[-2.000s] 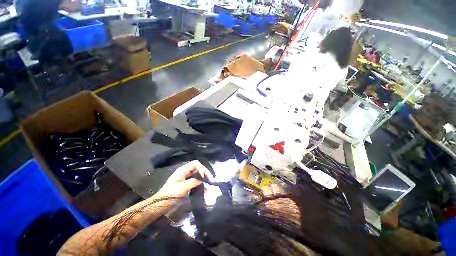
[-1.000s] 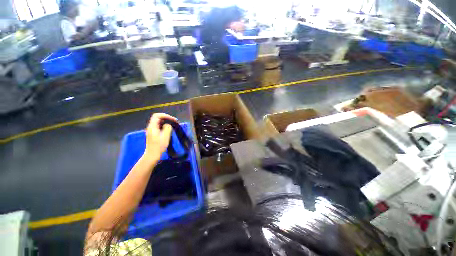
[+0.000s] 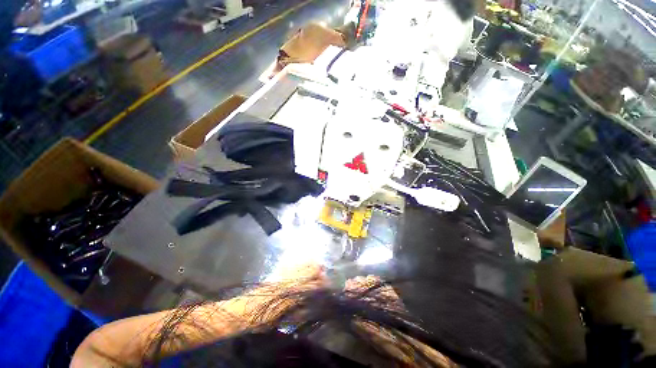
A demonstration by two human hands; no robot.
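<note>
The white sewing head with a red three-diamond mark stands over the yellow clamp. My left hand is low in the view, just in front of the clamp, blurred by glare and partly covered by dark hair strands. My right hand is close beside it, mostly behind the hair. The fingers of both hands are too hidden to show what they hold. Black fabric straps lie piled left of the head. Thin black cords lie right of it, near the white lever.
An open carton of shiny black pieces and a blue bin are at the left. Another open carton is behind the table. A tilted control panel and a cardboard carton are at the right.
My left hand held a black strap by the machine, then over the blue bin; now it is back before the clamp. The view swung left to the bin and returned to the machine.
</note>
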